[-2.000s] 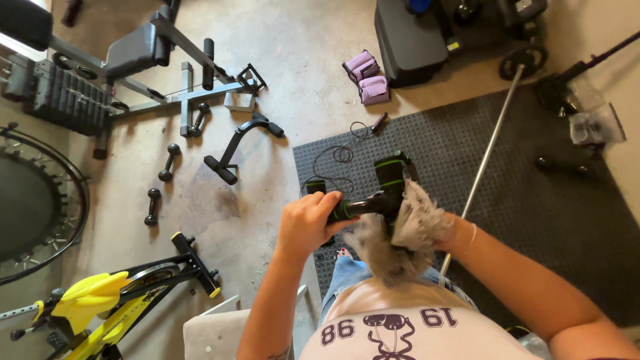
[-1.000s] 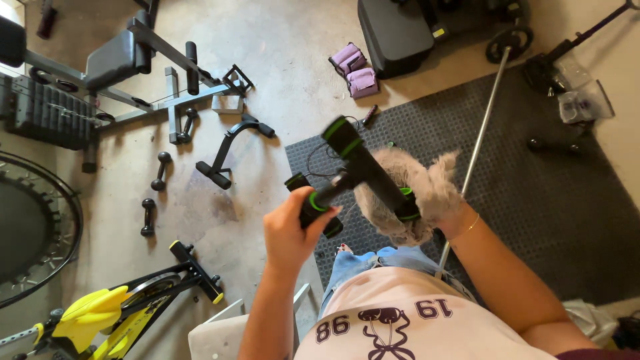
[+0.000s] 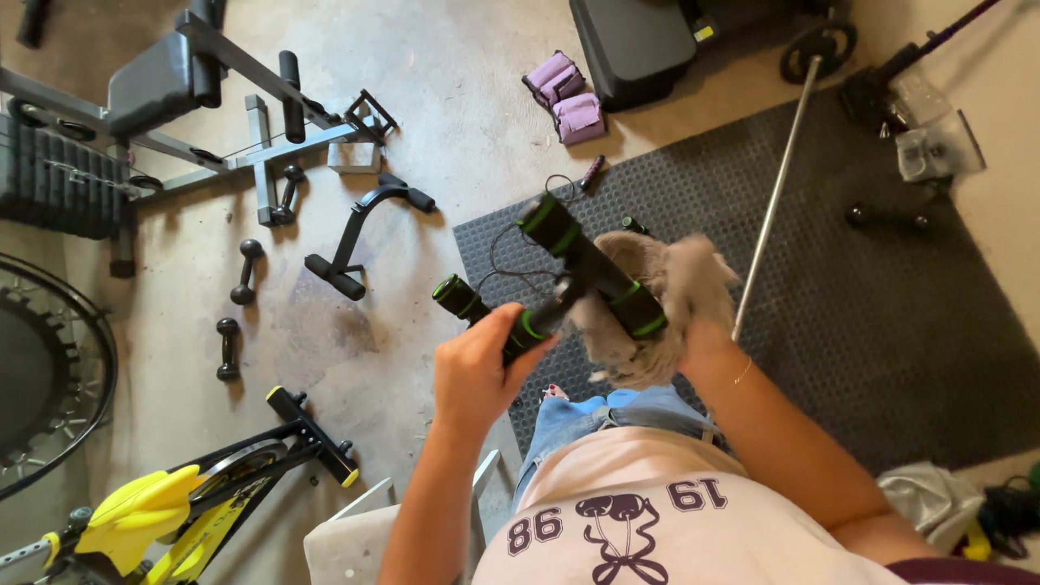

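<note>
My left hand (image 3: 479, 366) is closed around one end of a black exercise device (image 3: 597, 268) with foam-like grips and green rings, held up in front of my body. Behind and beside its long crosspiece is a fluffy grey cloth or duster (image 3: 634, 349), blurred by motion. My right hand (image 3: 703, 337) is largely hidden by this fluffy material, which it holds against the device; a thin bracelet circles the wrist. Below the device, a black cable (image 3: 508, 272) lies looped on the black rubber mat (image 3: 877, 325).
Dumbbells (image 3: 228, 349), a curved black padded frame (image 3: 353, 231) and a weight bench (image 3: 154, 85) stand left. A yellow exercise bike (image 3: 146, 508) and a mini trampoline (image 3: 36, 366) are lower left. Purple ankle weights (image 3: 578, 116) lie ahead; a barbell (image 3: 777, 195) crosses the mat.
The device was lower and closer to the fluffy material two seconds ago; it has been raised and turned, with its long crosspiece now slanting. My left hand keeps its hold throughout.
</note>
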